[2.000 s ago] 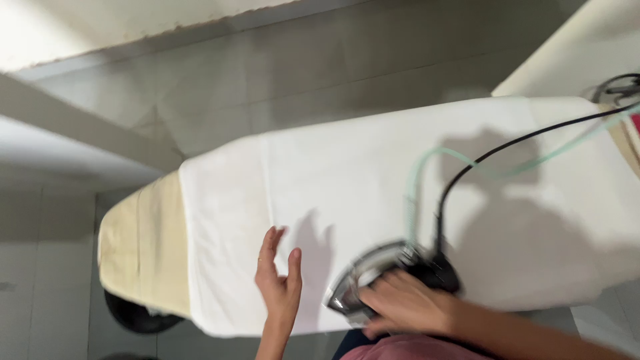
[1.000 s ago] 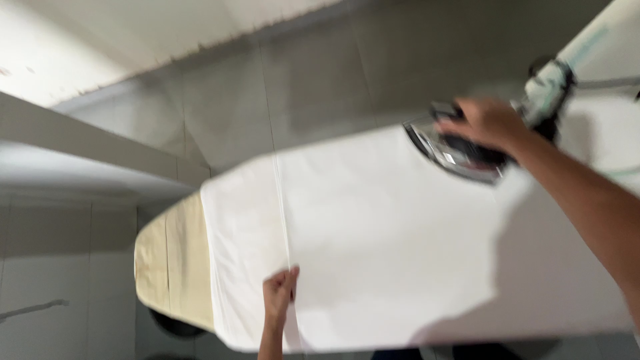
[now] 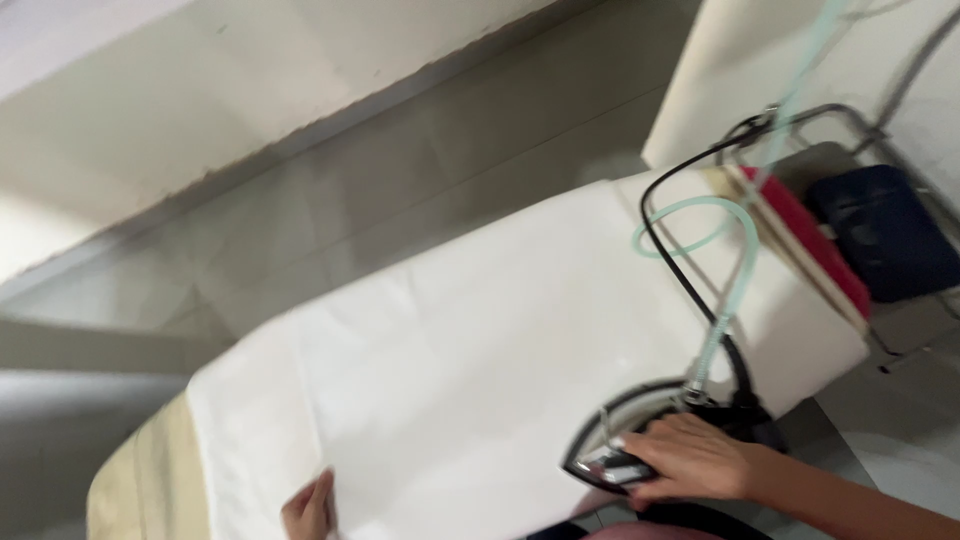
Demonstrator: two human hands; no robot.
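Observation:
White cloth (image 3: pixel 465 360) lies spread over a long ironing board, whose beige padded end (image 3: pixel 154 469) shows at the lower left. My right hand (image 3: pixel 686 457) is closed around the handle of a steam iron (image 3: pixel 626 420), which rests on the cloth near the board's near edge, its tip pointing left. A black cord (image 3: pixel 679 274) and a pale green hose (image 3: pixel 750 262) run from the iron's rear toward the upper right. My left hand (image 3: pixel 311 506) is at the cloth near a crease at the lower left, fingers curled; whether it pinches the fabric is unclear.
At the right, a metal-framed chair (image 3: pixel 832 112) holds a dark blue item (image 3: pixel 885 232). Red fabric (image 3: pixel 810 240) shows at the board's right end. A low pale wall (image 3: pixel 247 97) runs along the far side beyond the tiled floor (image 3: pixel 450 150).
My right hand has brought the iron from the board's far edge back to the near edge. My left hand stays near the crease. The view has shifted toward the right end.

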